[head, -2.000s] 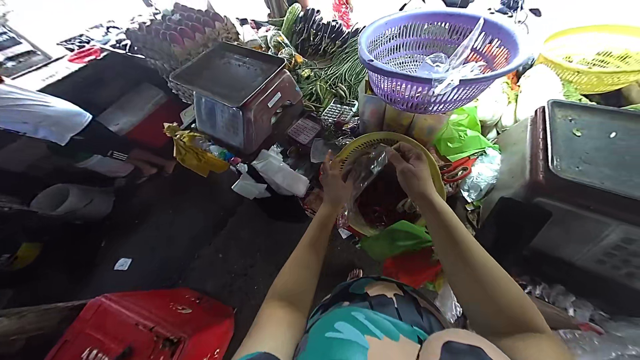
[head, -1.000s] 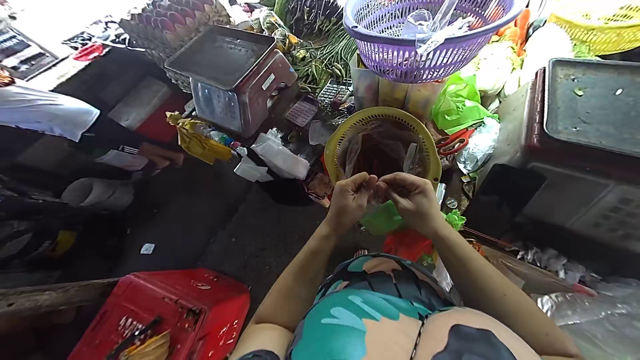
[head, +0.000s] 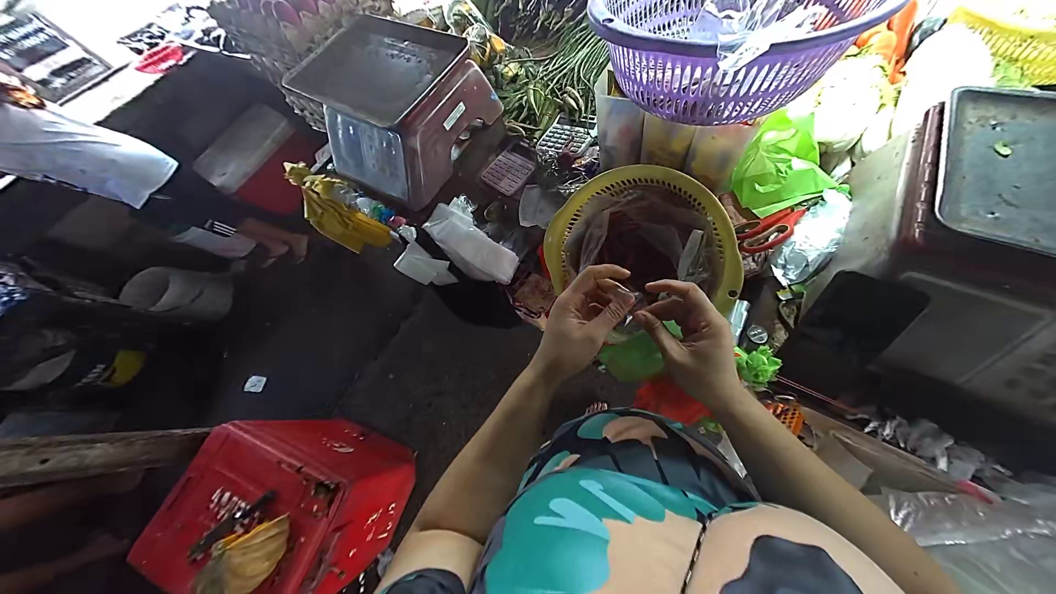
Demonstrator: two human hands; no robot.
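Note:
Both hands meet over the near rim of a round yellow plastic basket. My left hand pinches one side of a small piece of clear plastic, apparently the edge of a bag. The fingertips of my right hand grip its other side. Clear plastic film also lines the basket, and its contents look dark red but are too dim to name. A green plastic bag and a red one hang below the hands. Red-handled scissors lie right of the basket.
A purple basket stands beyond, beside long green beans. Weighing scales flank the space, one at left and one at right. Calculators lie behind. A red plastic stool is at lower left; a person in a white top is at far left.
Two seconds ago my hands were apart over the basket with clear plastic between them. They have come together and moved nearer my body, to the near rim.

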